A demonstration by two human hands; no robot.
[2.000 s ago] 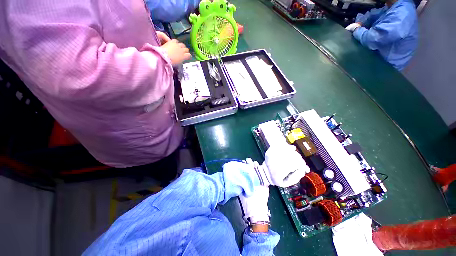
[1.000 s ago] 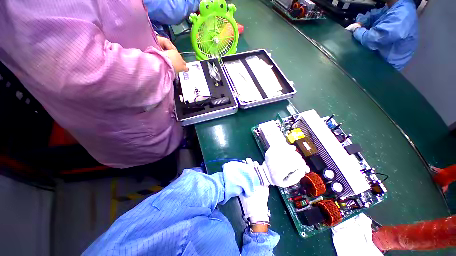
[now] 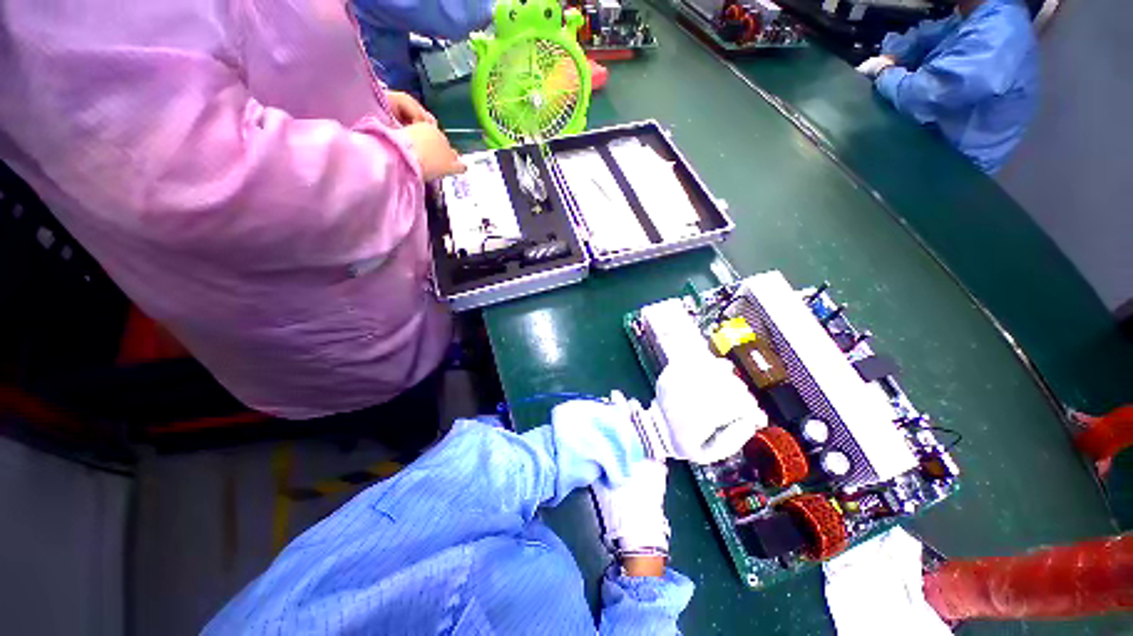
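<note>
A green power supply board (image 3: 754, 574) lies on the green bench in front of me. It carries a long white heatsink (image 3: 830, 373), a yellow-taped transformer (image 3: 733, 334) and two copper-wound chokes (image 3: 778, 456). My left hand (image 3: 706, 410), in a white glove, rests over the board's near left edge, below a pale rectangular part (image 3: 675, 333). Its fingers look bent, and what lies under them is hidden. My right hand (image 3: 635, 509), also in a white glove, is off the board at the bench edge, beneath my left wrist. Its fingers are hidden.
An open silver-edged case (image 3: 518, 293) with black foam lies beyond the board, beside a green frog-shaped fan (image 3: 534, 87). A person in pink (image 3: 249, 199) stands at left. White sheets (image 3: 880, 590) lie by a red-wrapped post (image 3: 1037, 581). A person in blue (image 3: 975, 81) sits across.
Both my hands and the board stay practically still. The neighbour in pink has shifted slightly, with a hand at the case's edge. Another board now shows behind the fan.
</note>
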